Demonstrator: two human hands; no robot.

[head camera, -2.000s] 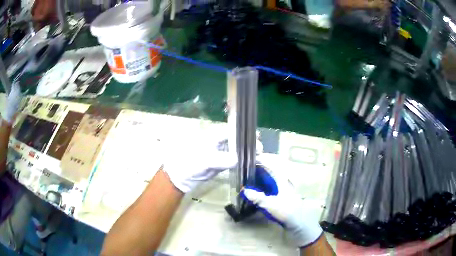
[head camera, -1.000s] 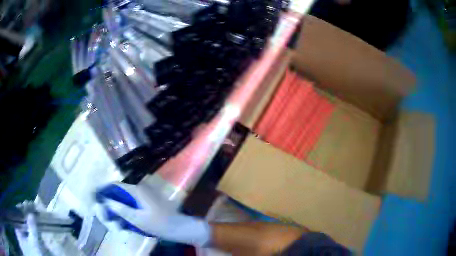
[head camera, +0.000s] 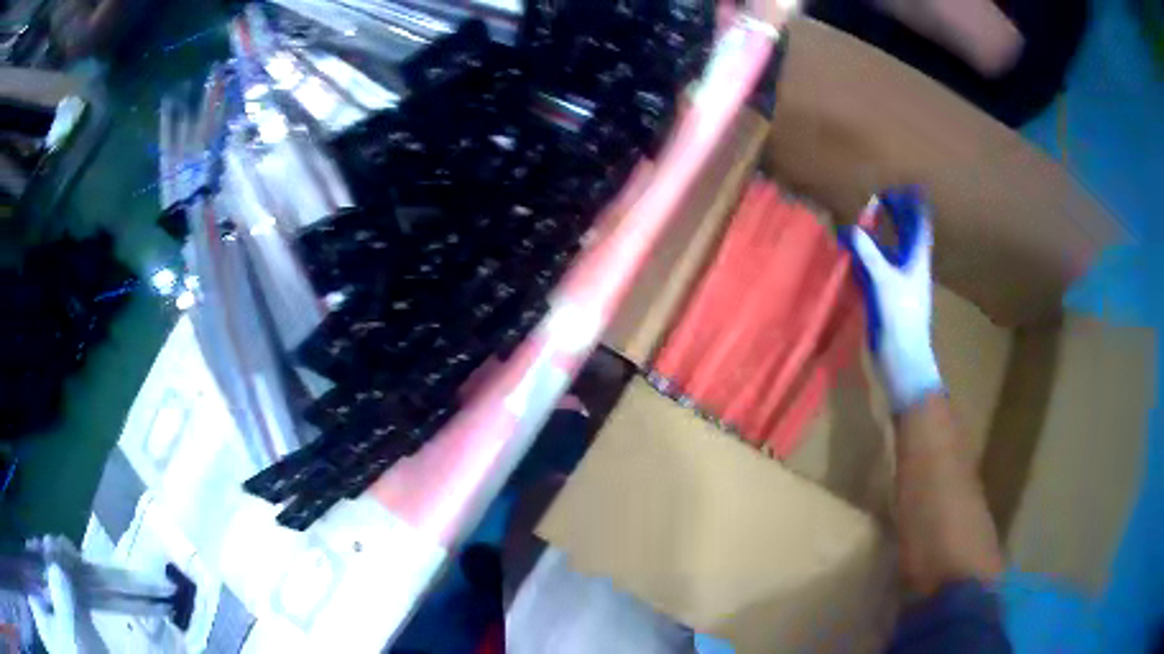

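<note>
Red rods [head camera: 753,307] lie side by side in the open cardboard carton [head camera: 715,511] at the right. My right hand [head camera: 901,300], in a white glove with blue fingers, is inside the carton at the far right of the rods. Its thumb and fingers are around the upper end of one rod, whose silvery tip shows between them. My left hand [head camera: 70,607], gloved and partly cut off at the lower left, holds silver tubes [head camera: 128,581] over the bench sheet. A black end fitting [head camera: 181,595] is on their right end. The left fingers are blurred.
A fanned pile of silver tubes [head camera: 262,192] with black ends [head camera: 434,243] lies on the bench beside the carton. The pink-red bench edge [head camera: 562,326] runs between them. A dark heap [head camera: 64,319] is at the left. Part of a person's arm [head camera: 977,28] shows at the top right.
The view has swung from the bench to the carton. My right hand has moved from over the bench sheet into the carton, onto a rod. My left hand stays at the lower left with the tubes.
</note>
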